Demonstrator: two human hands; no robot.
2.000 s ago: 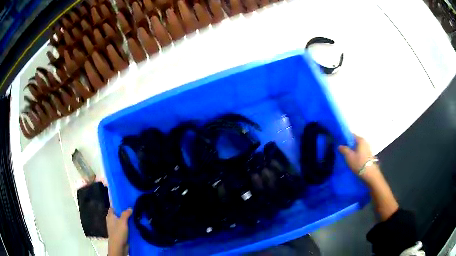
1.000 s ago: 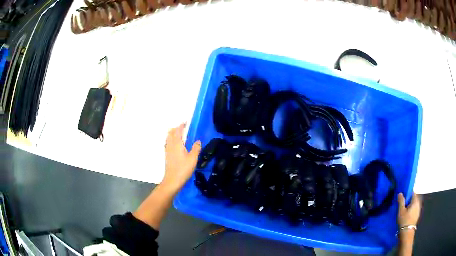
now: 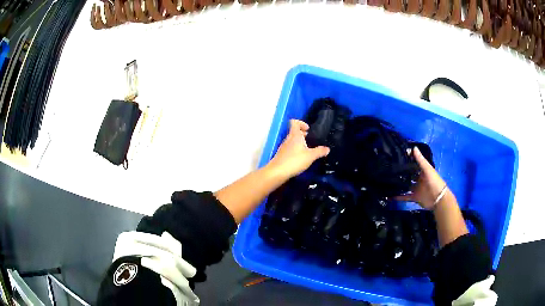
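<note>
A blue plastic crate [image 3: 472, 134] stands at the table's near edge and holds several nested bunches of black curved handles [image 3: 334, 221]. My left hand [image 3: 299, 149] is inside the crate at its left, with thumb and fingers at the end of the upper bunch [image 3: 382, 149]. My right hand [image 3: 425, 179] is at the right end of the same bunch, fingers partly hidden behind it. The two hands bracket the bunch from both ends. One black curved handle [image 3: 445, 86] lies on the table behind the crate.
A black zip pouch [image 3: 117, 131] and a clear narrow container [image 3: 131, 80] lie on the white table [image 3: 209, 77] at left. Long black strips [image 3: 36, 83] lie at the far left. Brown curved handles [image 3: 454, 13] line the far side.
The crate has come down to the right on the table's near side. Both hands have left its rims and moved inside to the black handles, which sit closer together in the upper row.
</note>
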